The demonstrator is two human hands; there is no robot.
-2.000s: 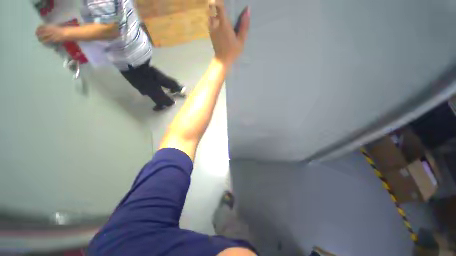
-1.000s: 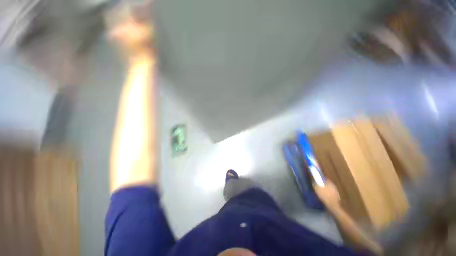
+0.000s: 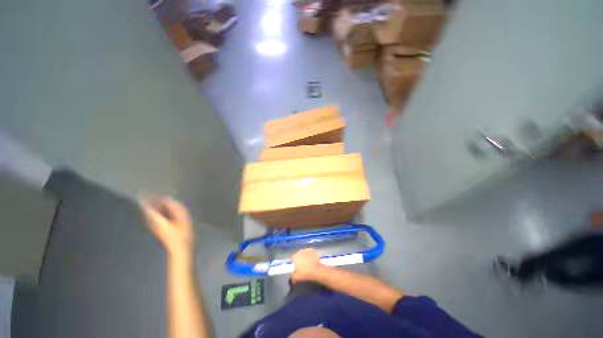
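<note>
The blue trolley handle (image 3: 370, 236) is a hoop with a pale grip section, low in the middle. My right hand (image 3: 305, 264) is closed around the grip. Brown cartons (image 3: 304, 185) lie on the trolley beyond the handle, the nearest with clear tape along its top; another carton (image 3: 305, 127) sits tilted behind. My left hand (image 3: 168, 219) is raised at the left beside a pale grey-green door panel (image 3: 145, 119), blurred, with fingers loosely bent and nothing in it. Contact with the panel cannot be told. The trolley's platform is mostly hidden.
A second grey-green panel (image 3: 463, 145) stands at the right with a metal handle. Stacked cartons (image 3: 400, 66) are beyond it, and more boxes (image 3: 195, 53) at far left. A green floor sign (image 3: 242, 294) lies near my feet. A person's dark-clothed leg (image 3: 568, 261) shows at right.
The view has turned, bringing the trolley from the right to the centre, between the two panels. My left arm has dropped from the top of the view to the lower left.
</note>
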